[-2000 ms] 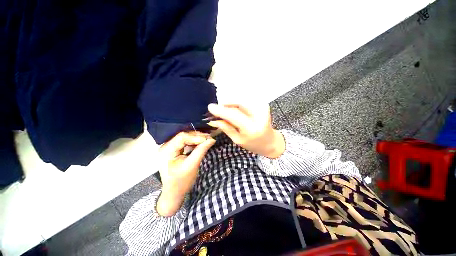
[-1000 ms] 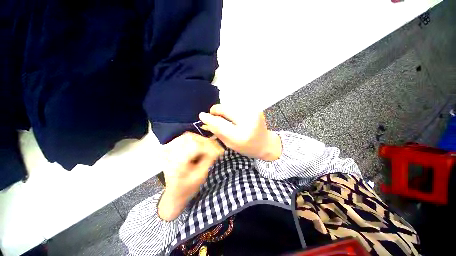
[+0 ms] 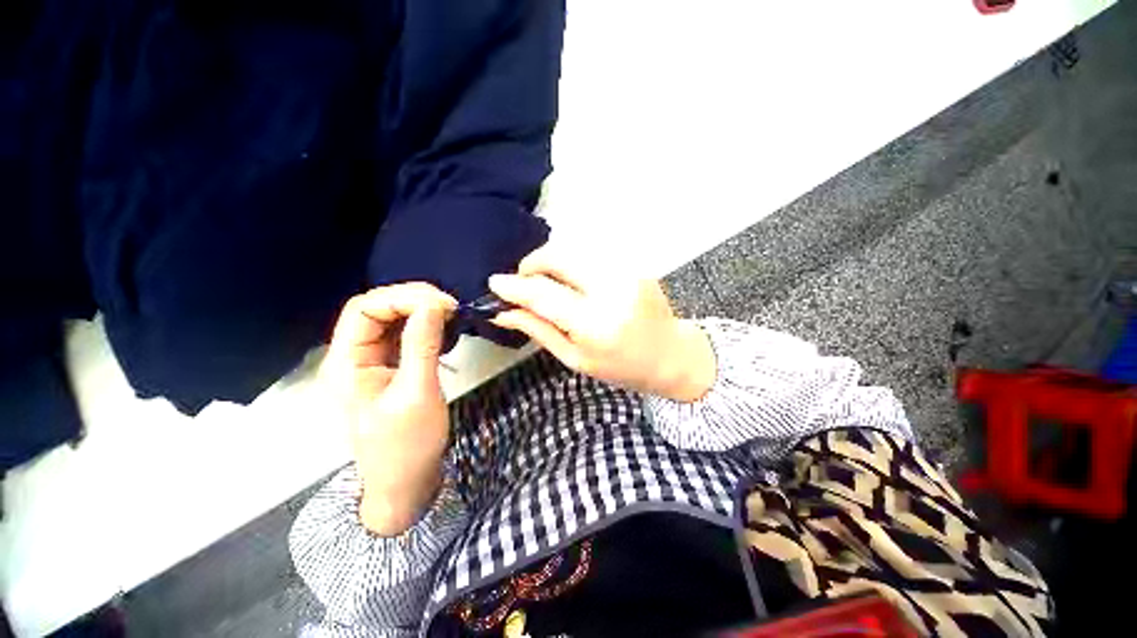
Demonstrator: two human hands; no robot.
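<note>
A dark navy padded jacket covers the left side of the white table. Its sleeve hangs toward me, with the cuff between my hands. My left hand pinches the cuff's lower edge between thumb and fingers. My right hand is just to the right, its thumb and fingers closed on a small dark pointed tool at the cuff edge, probably thread snips. The tool is mostly hidden by the fingers. A short pale line, maybe thread, shows below my left fingertips.
The white table runs diagonally, its edge just beyond my lap. A small red item lies at its far right. A red plastic stool stands on the speckled grey floor at right. A red edge shows at the bottom.
My left hand has moved left and up onto the cuff edge. My right hand has stayed near the cuff, its tool now at the edge. The view has shifted slightly.
</note>
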